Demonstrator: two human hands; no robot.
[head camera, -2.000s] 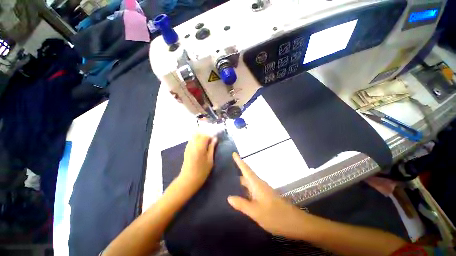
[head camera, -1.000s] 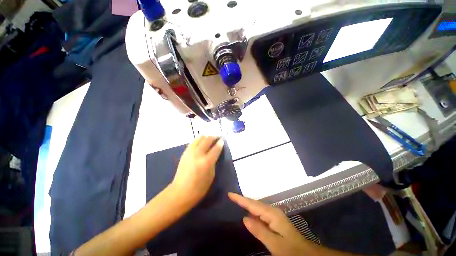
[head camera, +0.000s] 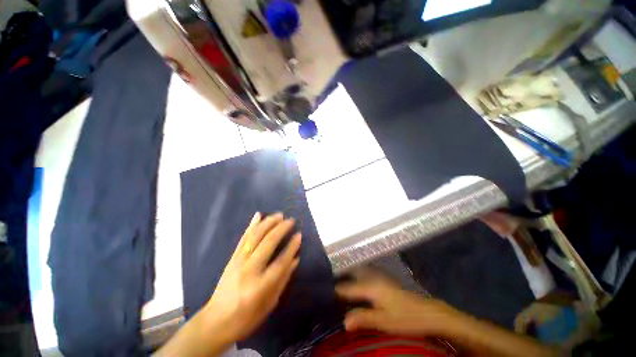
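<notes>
The dark cut panel (head camera: 216, 202) lies flat on the white bed, its far edge at the lit needle area of the sewing machine (head camera: 244, 49). My left hand (head camera: 258, 279) rests on the panel, palm down, fingers pointing toward the needle. My right hand (head camera: 383, 307) is blurred, at the panel's right edge near the table's front edge; whether it pinches the cloth cannot be told. The presser foot and needle are washed out by glare.
Long dark panels (head camera: 104, 202) lie on the left. A shaped dark panel (head camera: 432, 125) lies right of the needle. Blue-handled snips (head camera: 533, 139) and a beige bundle (head camera: 519, 94) lie farther right. A ruler strip (head camera: 418, 219) runs along the front edge. Dark cloth (head camera: 467, 272) lies below it.
The view has moved closer and tilted down. My left hand has drawn back from the needle onto the panel's middle. My right hand has moved nearer the panel's front right edge.
</notes>
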